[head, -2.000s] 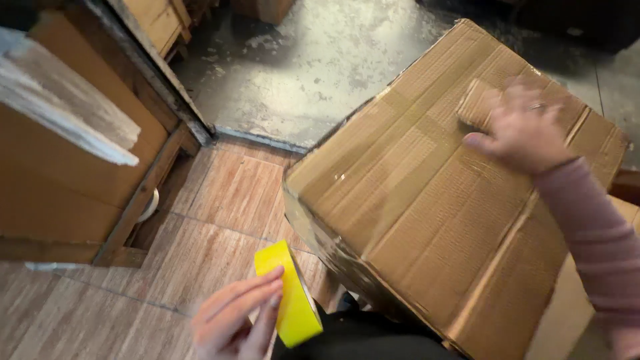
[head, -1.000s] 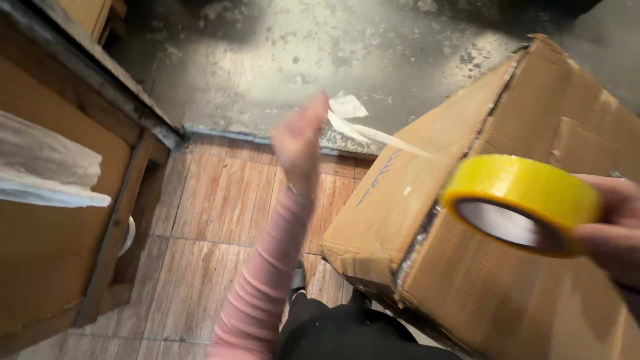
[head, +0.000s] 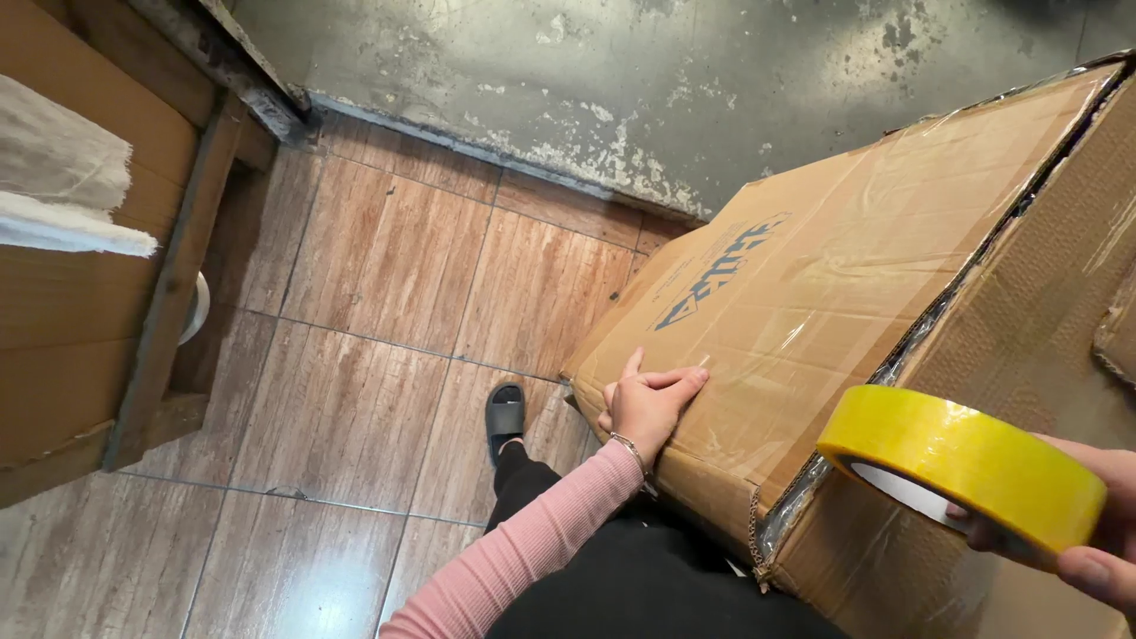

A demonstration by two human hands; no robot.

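A large cardboard box (head: 799,293) with blue print and clear tape over its side stands tilted at the right. The thumb and forefinger of my left hand (head: 648,408) are pinched together against that side, below the print, and a small pale sliver, seemingly tape (head: 704,361), shows at their tips. My right hand (head: 1105,541), cut off by the right edge, grips a yellow roll of packing tape (head: 967,461) in front of the box's long edge. Part of the right hand lies behind the roll. No tape strand is visible between the hands.
At the left stands a wood-framed cardboard panel (head: 80,337) with a torn white sheet (head: 62,169) on it and a white ring-shaped thing (head: 195,309) beside its frame. A raised sill (head: 497,160) separates tiled floor (head: 382,266) from worn concrete (head: 621,80). My sandalled foot (head: 506,417) is beside the box.
The yellow roll has passed from my left hand to my right. My left hand, raised with a pale strip one second ago, is now down on the box's printed side.
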